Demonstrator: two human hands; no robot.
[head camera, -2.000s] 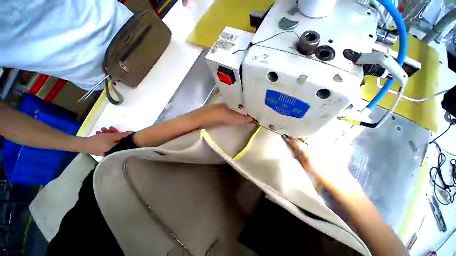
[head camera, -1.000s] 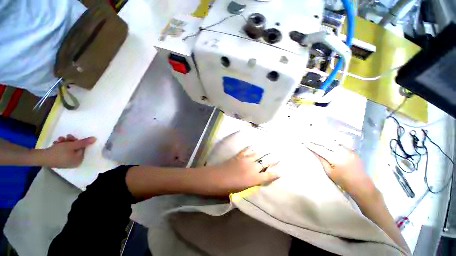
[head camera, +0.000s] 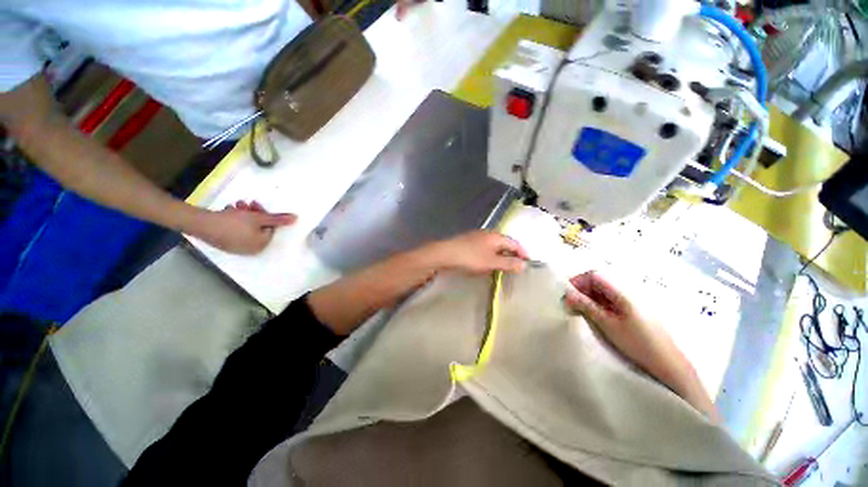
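Note:
The beige bag body lies open across my lap and rises to the table's front, with a yellow edge strip down its middle seam. My left hand pinches its top edge at the upper end of the strip. My right hand is at the right side of the top edge, fingers curled against the fabric; the fingertips are partly hidden. The white sewing machine head, with a red switch and blue badge, stands just beyond both hands. The bag edge is in front of the needle area, apart from it.
Dark grey bed plate left of the head. A second person's hand rests on the white table near a brown pouch. A beige panel hangs at left. Black cord, slim metal tool and red-handled screwdriver at right.
My left hand has moved from flat on the fabric to pinching its edge. The bag's top edge is lifted, showing more yellow strip. My right hand's fingers have curled. The camera view has shifted.

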